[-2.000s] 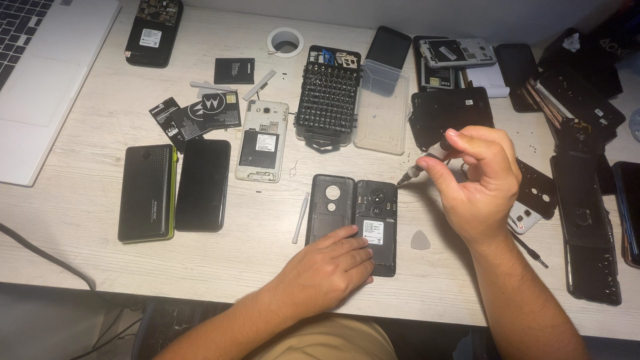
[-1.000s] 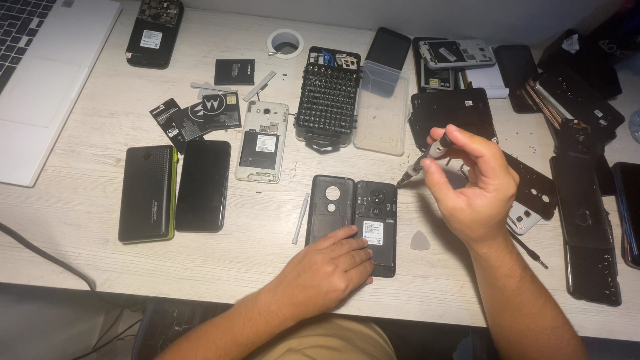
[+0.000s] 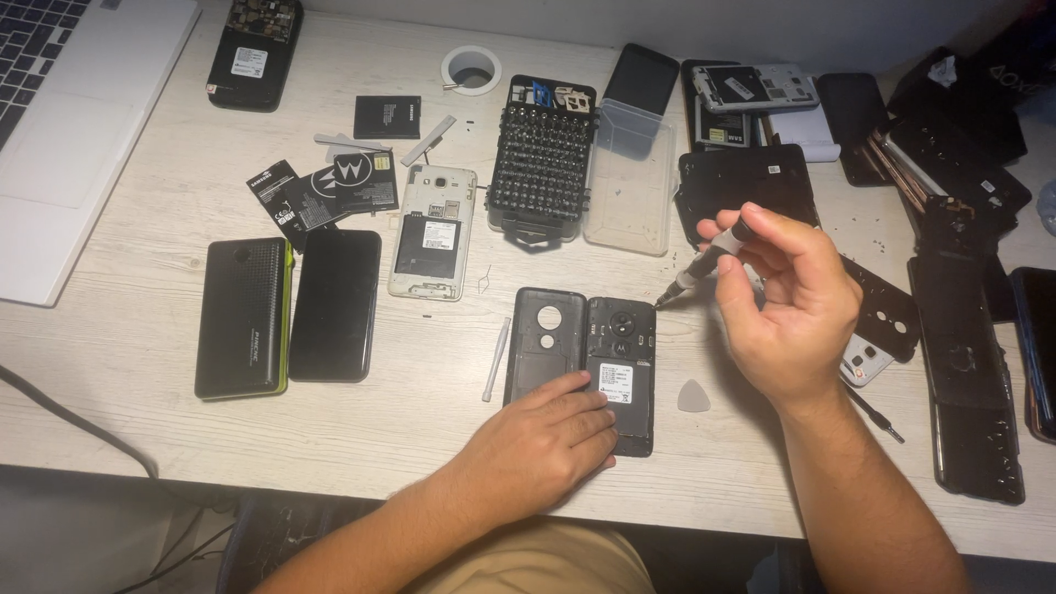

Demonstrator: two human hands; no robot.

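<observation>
My right hand (image 3: 784,305) grips a precision screwdriver (image 3: 701,262) tilted down to the left, its tip at the upper right corner of an opened smartphone (image 3: 634,429). My left hand (image 3: 549,437) lies flat with fingers spread across the phone's lower part and its detached black back cover (image 3: 540,363), which sits beside it on the left. To the right of the phone lies a grey triangular opening pick (image 3: 694,396). A white plastic spudger (image 3: 496,360) rests left of the cover. Behind stands a screwdriver bit case (image 3: 542,165) filled with bits, beside its clear plastic lid (image 3: 631,198).
A disassembled white phone (image 3: 431,276), loose batteries (image 3: 367,183), a black phone (image 3: 334,305) and a power bank (image 3: 241,318) lie at the left, near a laptop (image 3: 91,165). Phone parts (image 3: 961,355) pile up on the right. Small screws are scattered by my right hand.
</observation>
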